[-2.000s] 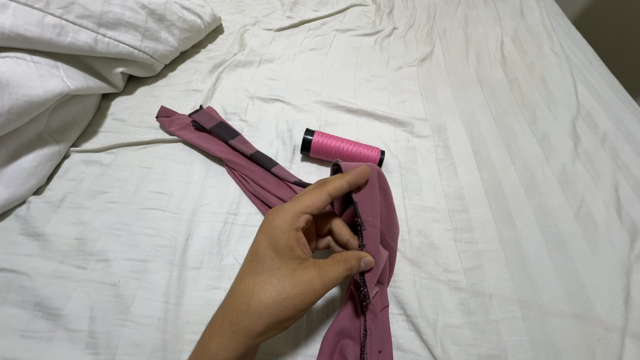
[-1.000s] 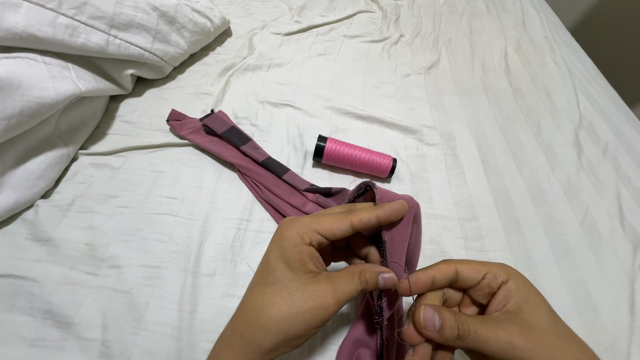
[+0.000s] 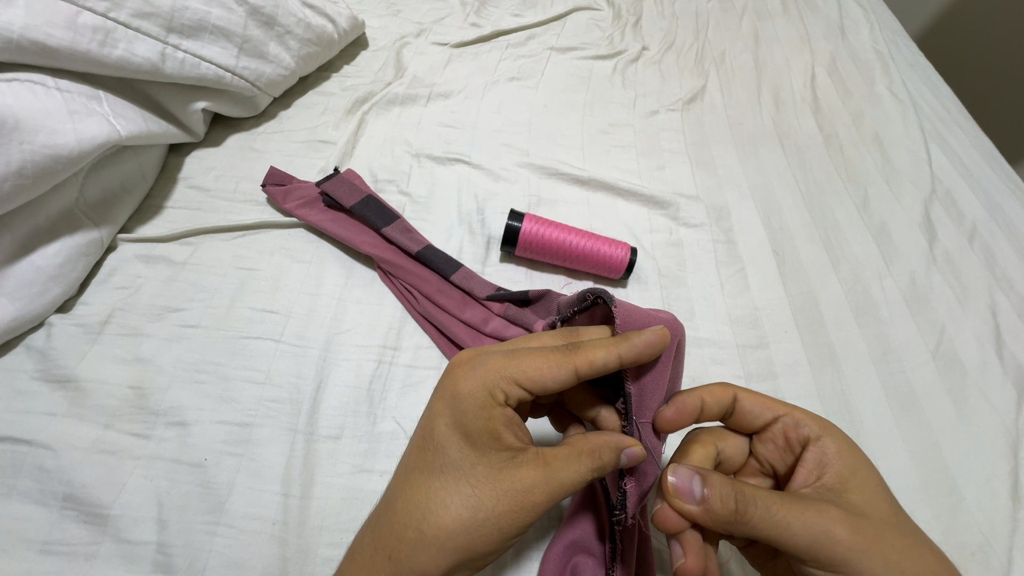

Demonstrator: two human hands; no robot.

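A mauve fabric piece (image 3: 496, 308) with a dark checked band lies across the bed and runs down between my hands. My left hand (image 3: 520, 432) holds its overlocked edge, thumb in front, index finger stretched over the fold, other fingers partly hidden behind. At the right of that edge is my right hand (image 3: 752, 472), its index fingertip against the cloth and its thumb and fingers pinched around what seems to be a fine needle (image 3: 650, 450) with thread. Loose pink thread ends stick out of the seam. A spool of pink thread (image 3: 572, 246) with black ends lies just above the cloth.
A white striped bedsheet (image 3: 800, 240) with wrinkles lies under everything. At the upper left is a bunched white duvet (image 3: 136, 88). The bed's edge slants down the upper right, with a darker area beyond it.
Two seconds ago only my left hand was in view, holding the cloth. My right hand has since come in from the lower right to the seam. The spool has not plainly moved on the sheet.
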